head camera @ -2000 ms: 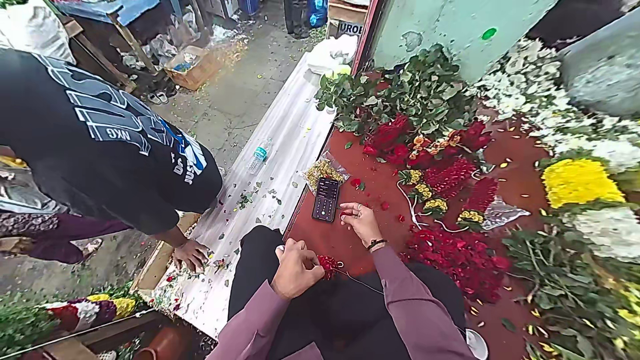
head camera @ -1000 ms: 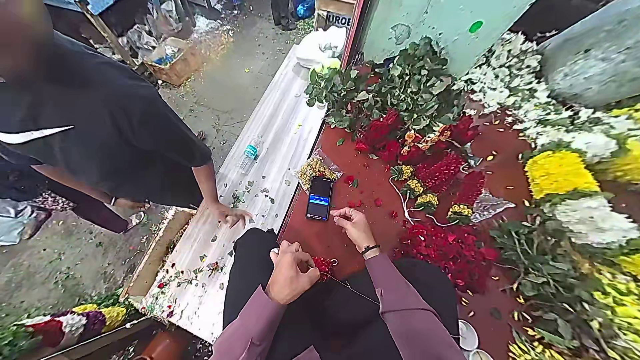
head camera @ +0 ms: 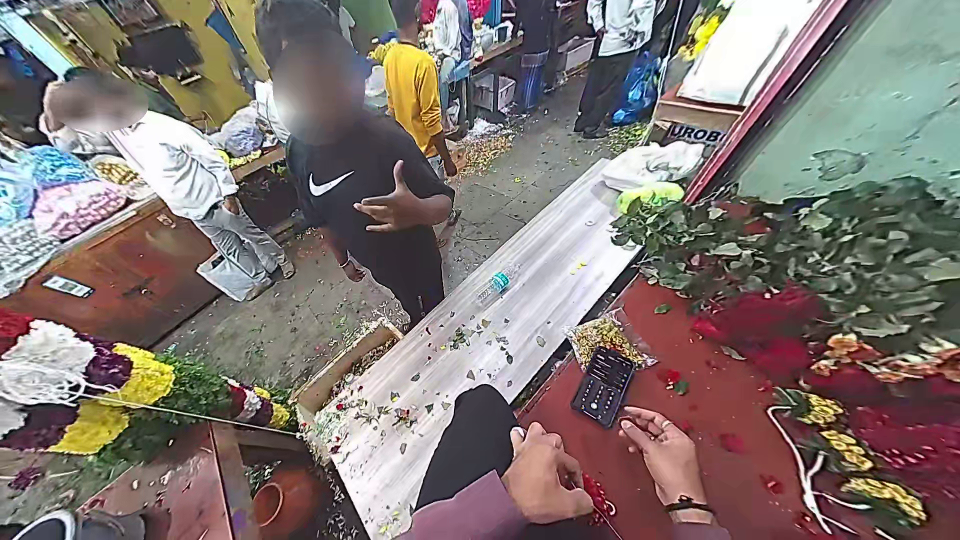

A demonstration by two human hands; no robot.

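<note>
My left hand (head camera: 546, 474) is curled, with something small and white at its fingertips; a short string of red flowers (head camera: 598, 496) hangs just beside it on a thread. My right hand (head camera: 661, 450), with a ring and a dark bracelet, has thumb and forefinger close together near the phone; whether it pinches a thread cannot be told. The dark phone (head camera: 604, 386) lies on the red surface (head camera: 686, 409), against a clear plastic bag of small yellow beads or buds (head camera: 606, 337). Strung yellow flowers (head camera: 844, 450) with white cord lie to the right, beside dark red flowers (head camera: 907, 442).
Leafy green stems (head camera: 847, 247) are heaped at the upper right. A pale plank (head camera: 517, 300) carries a clear bottle (head camera: 498, 283) and scattered leaves. Beyond it stands a person in a black shirt (head camera: 367, 195), one hand raised. Flower garlands (head camera: 82, 382) lie at the far left.
The view has swung up and left. The person in black, earlier with a hand on the plank, now stands upright with a hand raised. The phone's screen shows a different picture.
</note>
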